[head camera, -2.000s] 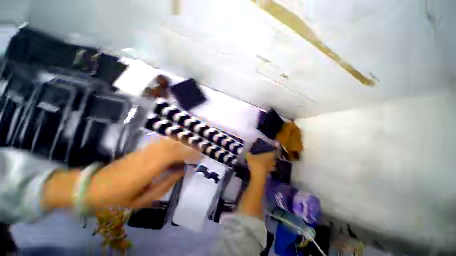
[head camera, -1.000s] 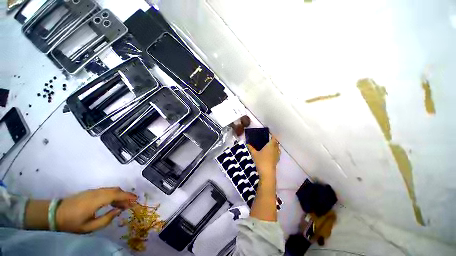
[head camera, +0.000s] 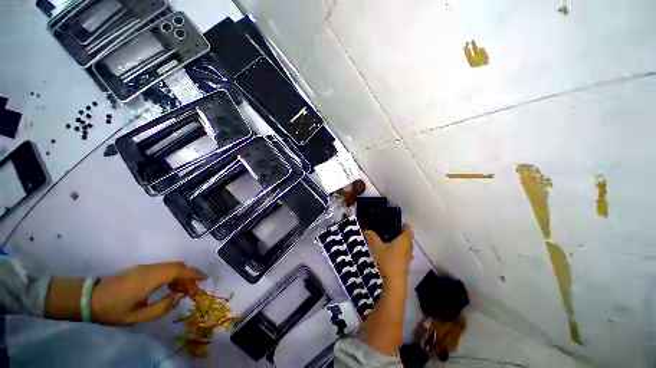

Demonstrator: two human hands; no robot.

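Note:
My left hand [head camera: 140,292], with a pale bracelet, reaches in from the left. Its fingertips touch the upper left of a tangled pile of gold-coloured parts [head camera: 204,323]; whether they grip a part cannot be told. My right hand [head camera: 392,262] holds a small black sheet with a dot grid [head camera: 380,217] by its lower edge, near the wall. The sticker sheet with black curved shapes [head camera: 348,262] lies just left of that hand, partly hidden by it. A single dark phone frame [head camera: 248,338] lies between the gold pile and the sticker sheet.
Overlapping dark frames [head camera: 229,188] run up the middle, with black flat panels [head camera: 279,99] behind them. Small black dots [head camera: 85,122] and another frame [head camera: 29,172] lie at left. A black item [head camera: 441,295] lies at lower right by the wall.
The view has swung from the wall to the benchtop. My left hand has moved from over the sticker sheet to the gold pile. My right hand has taken hold of the black sheet.

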